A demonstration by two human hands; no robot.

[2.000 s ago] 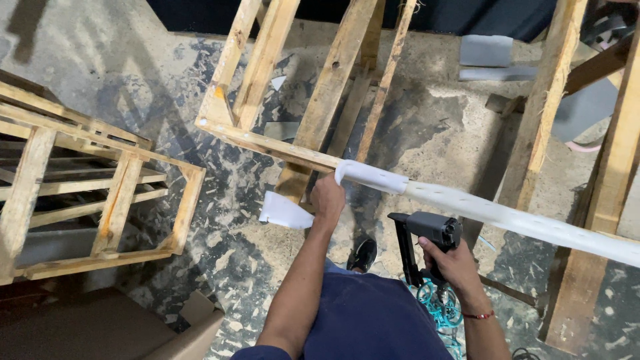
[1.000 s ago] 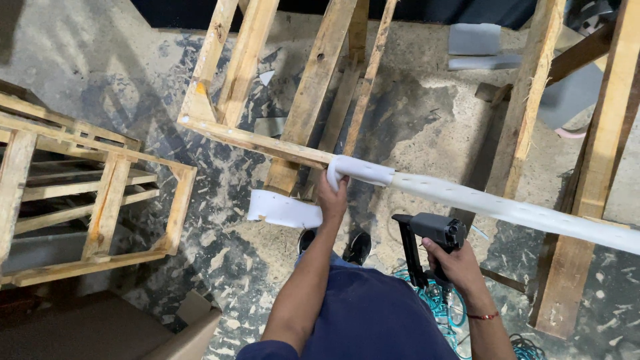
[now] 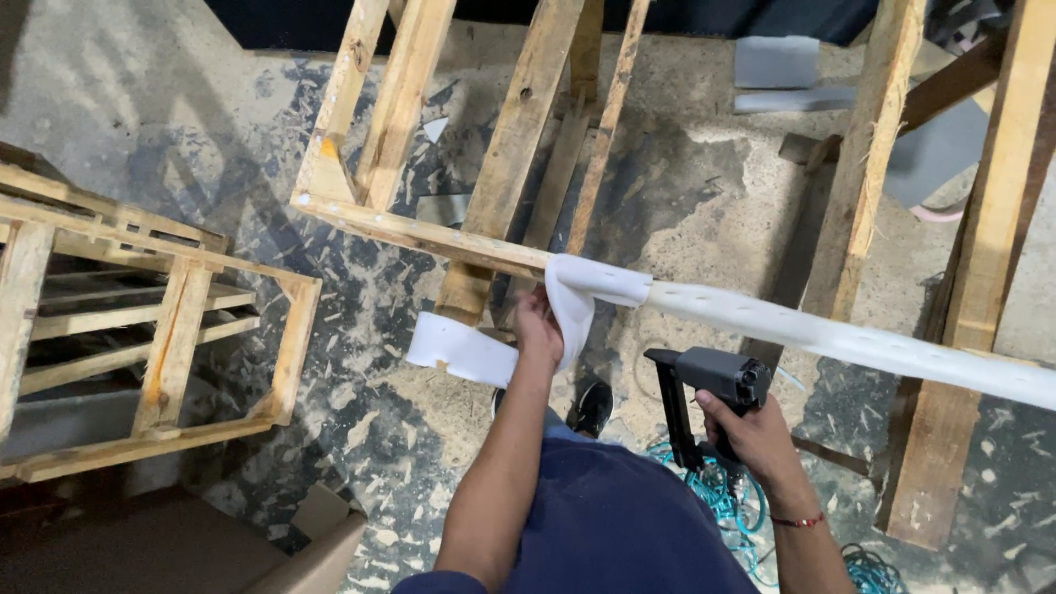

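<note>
My right hand (image 3: 747, 429) grips a black pneumatic staple gun (image 3: 714, 379), held below the rail with its nose pointing left. A long wooden rail (image 3: 437, 235) crosses the view; its right part is wrapped in white foam padding (image 3: 792, 330) with rows of staple marks. A white foam strip (image 3: 582, 318) folds over the rail and hangs in a loop, its loose tail (image 3: 462, 346) reaching left behind my left forearm. My left hand (image 3: 540, 326) is at this loop, just under the rail; its fingers are partly hidden, so its hold cannot be told.
Wooden slats (image 3: 528, 124) run up from the rail. Another wooden frame (image 3: 169, 346) stands at left, above a cardboard box (image 3: 322, 553). Teal air hose (image 3: 726, 511) lies coiled by my feet. Grey sheet pieces (image 3: 775, 62) lie on the floor at upper right.
The foam strip by my left hand now hangs in a wider loop below the rail than a second ago. The staple gun stays in my right hand, below the rail.
</note>
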